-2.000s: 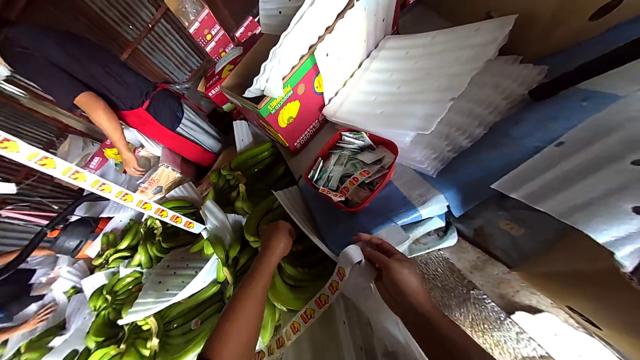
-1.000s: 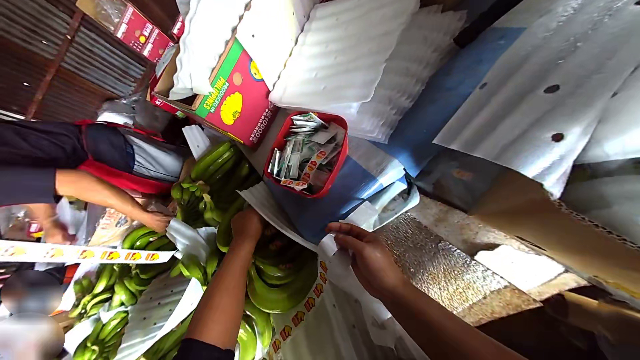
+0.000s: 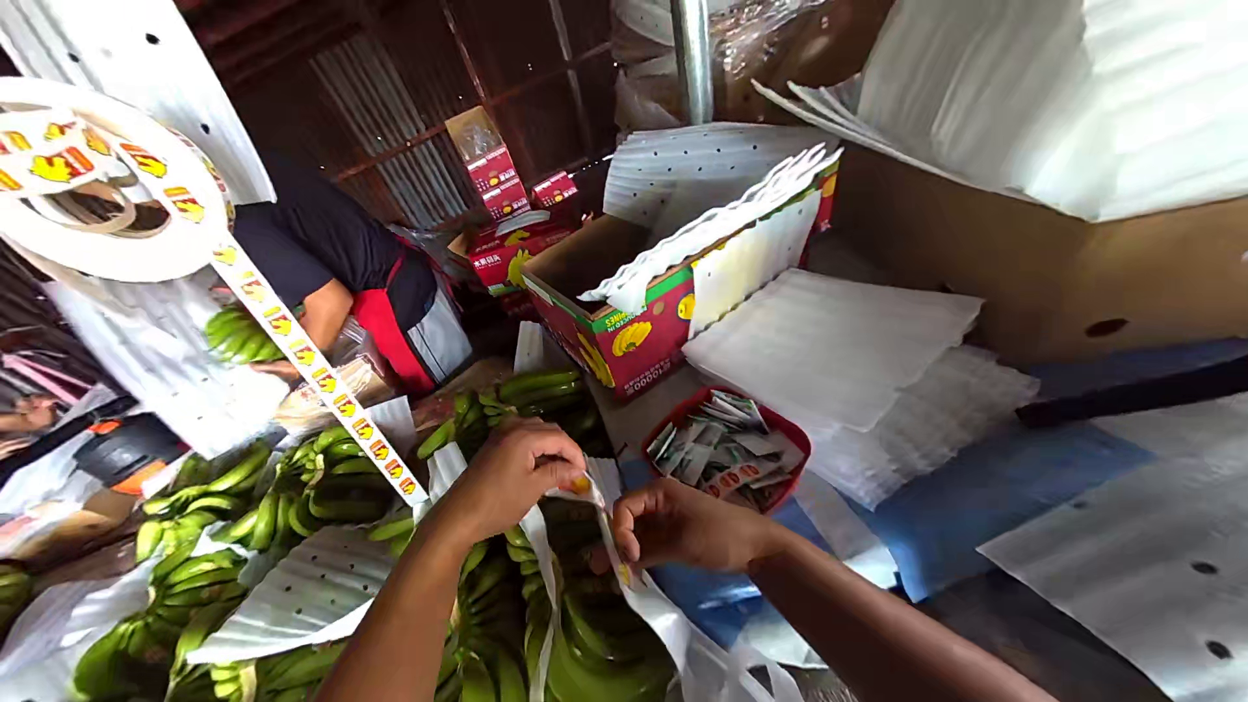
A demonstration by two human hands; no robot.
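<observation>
My left hand (image 3: pixel 522 466) pinches a yellow-marked sticker at the strip of sticker tape (image 3: pixel 609 541), above green banana bunches (image 3: pixel 595 634). Close on its right, my right hand (image 3: pixel 692 526) has its fingers curled on the same white strip, which trails down below it. A roll of banana stickers (image 3: pixel 107 180) hangs at the upper left, its printed tape running down toward my left wrist. Just behind my right hand stands a red plastic basket (image 3: pixel 801 447) full of small sticker or paper pieces.
A printed banana carton (image 3: pixel 634 341) with white foam sheets stands beyond the basket. More foam sheets (image 3: pixel 829 341) lie at its right. A co-worker (image 3: pixel 341 263) in a red apron bends over at the left, near other bananas. A metal pole (image 3: pixel 692 58) rises behind.
My left hand has come up from the bananas to the strip, close to my right hand. The view has shifted, showing the sticker roll at the upper left.
</observation>
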